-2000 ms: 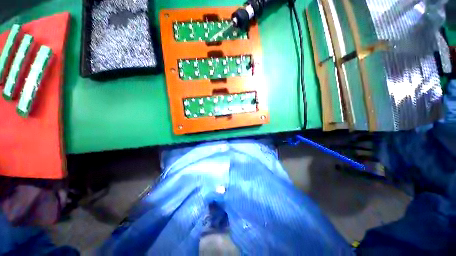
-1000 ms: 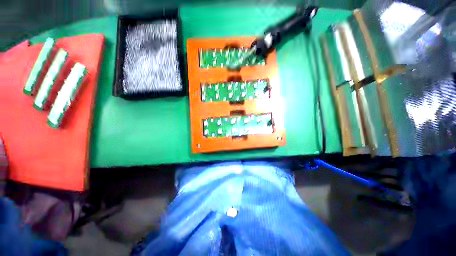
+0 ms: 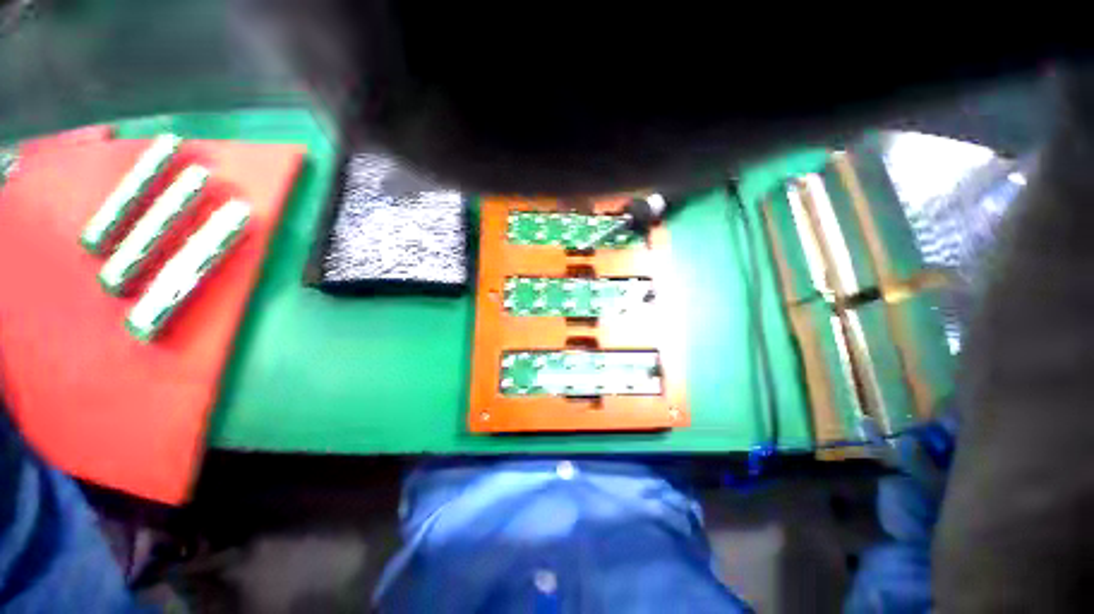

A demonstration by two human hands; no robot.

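Observation:
No hand can be made out. The orange jig point(image 3: 486, 390) lies flat on the green bench, with a green circuit board in each of its three recesses: the top board point(image 3: 540, 228), the middle board point(image 3: 564, 296) and the bottom board point(image 3: 558, 373). The electric screwdriver's nose point(image 3: 648, 209) shows at the jig's top right, its bit over the top board. The rest of the screwdriver is hidden behind a large dark blurred shape across the top of the view.
The black screw tray point(image 3: 396, 287) holds silvery screws left of the jig. Three board assemblies point(image 3: 156, 228) lie on the red mat point(image 3: 72, 324). A black cord point(image 3: 758, 324) runs right of the jig, beside brown-edged strips point(image 3: 858, 324) and a silvery stack point(image 3: 930, 198). A dark blurred shape covers the right edge.
The view has shifted, so the bench items sit lower in the picture. A large dark shape now covers the top and right edge. The screwdriver's nose stays over the top board.

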